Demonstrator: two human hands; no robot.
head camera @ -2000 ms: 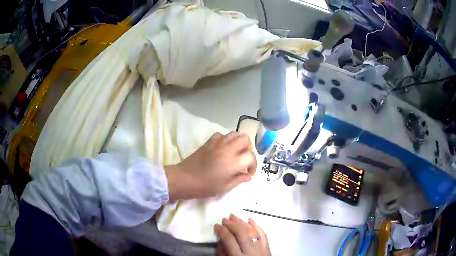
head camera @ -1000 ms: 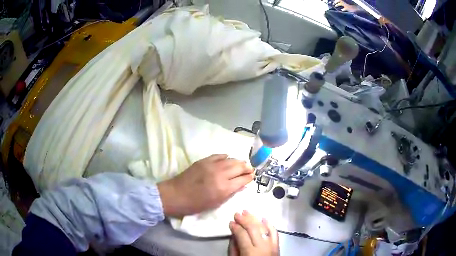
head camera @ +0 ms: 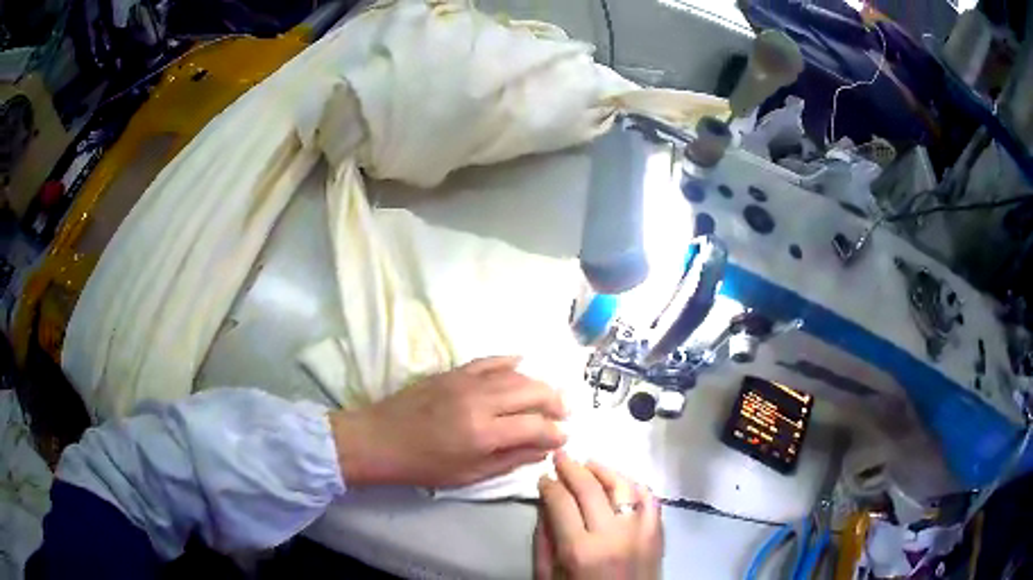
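Cream garment fabric [head camera: 391, 91] lies in a large twisted heap left of the machine, and one part runs under my hands towards the needle. My left hand [head camera: 459, 425] is on this part, fingers together and bent over the cloth. My right hand [head camera: 600, 515], with a ring, is at the cloth's front edge. The fingertips of both hands meet there, closed on the cloth; glare partly hides the grip. The presser foot [head camera: 612, 376] is just beyond my left fingertips. Whether cloth lies under it is lost in the glare.
The white machine arm [head camera: 782, 232] with its blue stripe slants to the right. A pale lamp block [head camera: 614, 210] hangs over the bed. A small lit black panel [head camera: 770, 424] and blue scissor handles [head camera: 793, 549] are at the right. A yellow taped package [head camera: 147, 136] lies behind the cloth.
My left hand has drawn back slightly from the foot. My right hand has moved up and right, its fingertips now meeting the left ones at the cloth's edge. The near cloth has shifted and bunched.
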